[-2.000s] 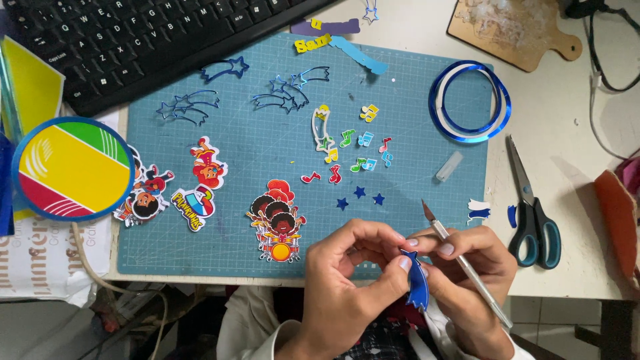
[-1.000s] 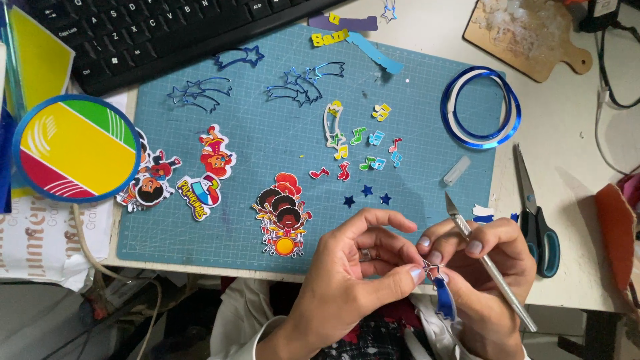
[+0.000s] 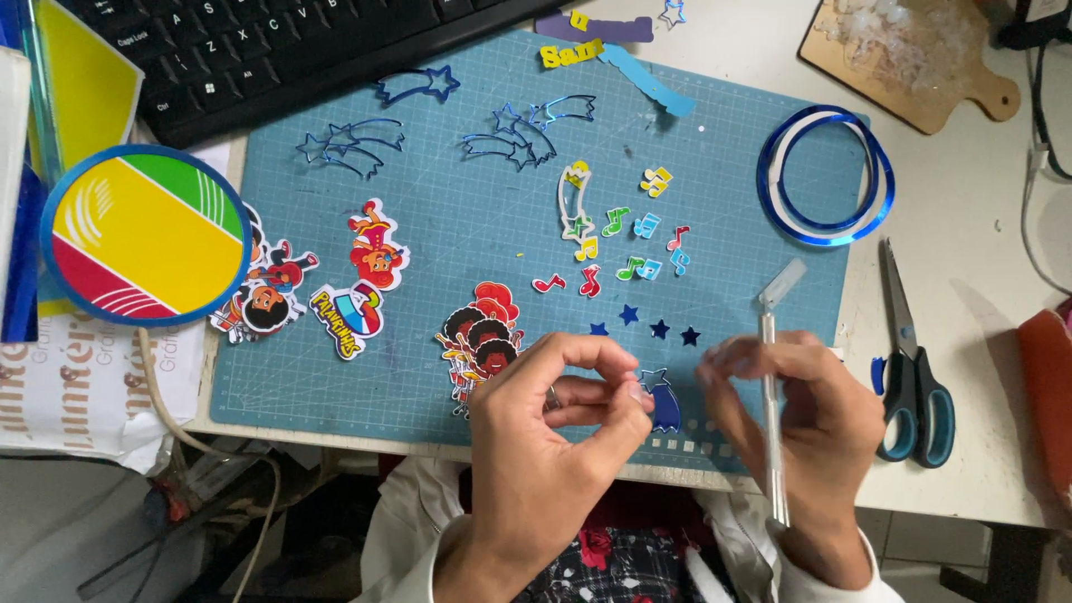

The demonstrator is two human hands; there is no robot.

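My left hand is over the mat's front edge, thumb and forefinger pinched near a blue shooting-star cutout; whether they grip anything I cannot tell. That cutout lies on the blue-green cutting mat. My right hand, partly blurred, has a silver craft knife in it, its tip end pointing away from me near a translucent cap. Small dark-blue stars lie just beyond my hands. Farther back are paper music notes and a white shooting-star outline. Blue foil shooting-star outlines lie at the back left.
Scissors lie right of the mat, and blue and white rings overlap its right edge. A keyboard is at the back left, a wooden board at the back right. Printed character cutouts and a round multicoloured piece are at left.
My hands have moved apart. The blue shooting-star piece, held between my fingers before, now lies on the mat. The knife has turned more upright in view, near the cap.
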